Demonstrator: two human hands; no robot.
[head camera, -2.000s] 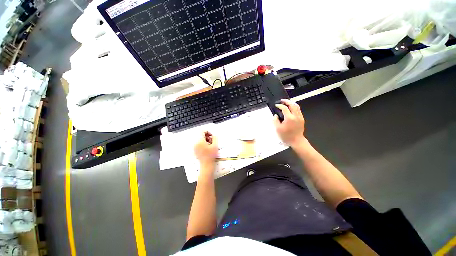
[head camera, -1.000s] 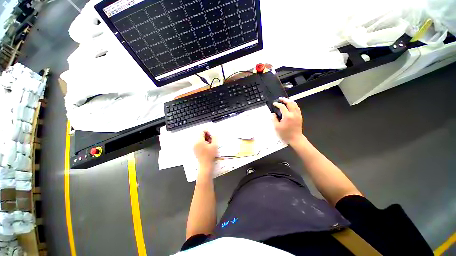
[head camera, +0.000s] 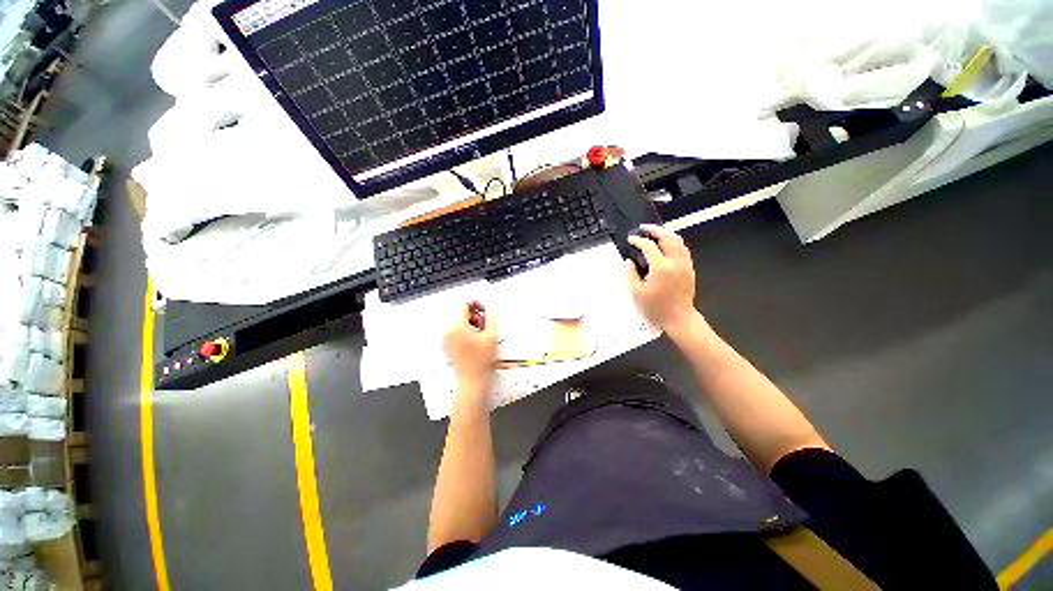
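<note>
My right hand rests over a small black mouse at the right end of the keyboard. My left hand lies on white paper sheets in front of the keyboard, its fingers curled. A small dark reddish spot shows at its fingers; I cannot tell whether it is something held. A small tan paper lies on the sheets, with a thin pen-like line beside my left hand. The monitor behind the keyboard shows a grid of outlined shapes on black.
A red emergency stop button stands behind the keyboard, another at the rail's left end. Whitish film covers the table behind and is bunched at the upper right. Wrapped white goods are stacked at the far left. Yellow lines mark the grey floor.
The view has shifted slightly, so the console and papers sit a little further left. Both hands stay in nearly the same places on the papers and mouse.
</note>
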